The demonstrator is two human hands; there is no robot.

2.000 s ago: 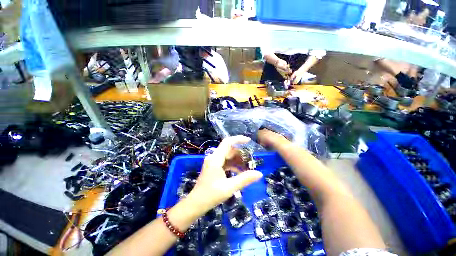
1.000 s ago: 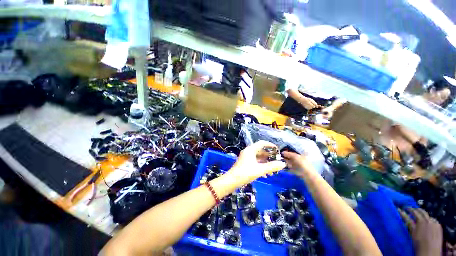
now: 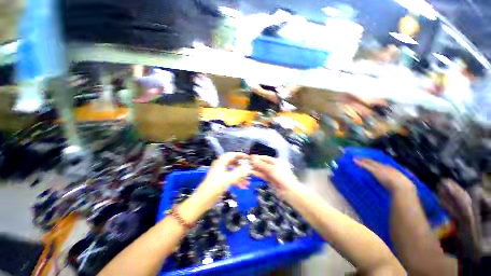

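Note:
The blue plastic tray [image 3: 242,263] lies in front of me with several small dark camera modules [image 3: 262,228] in rows. My left hand [image 3: 229,171], with a red bead bracelet at the wrist, and my right hand [image 3: 270,170] meet fingertip to fingertip above the tray's far edge. A small pale piece, likely a camera module [image 3: 246,163], shows between the fingertips. The view is blurred, and the fingers hide most of it.
A clear plastic bag [image 3: 226,141] lies behind the tray. Tangled cable leads [image 3: 116,178] lie at left, and a cardboard box [image 3: 164,123] behind. At right, another person's hand [image 3: 381,173] is on stacked blue trays [image 3: 355,186]. A white shelf [image 3: 177,60] crosses above.
My hands have come together at the fingertips; two seconds ago they were apart, the right reaching toward the bag. Another person's hand has moved onto the stacked trays. The view has swung.

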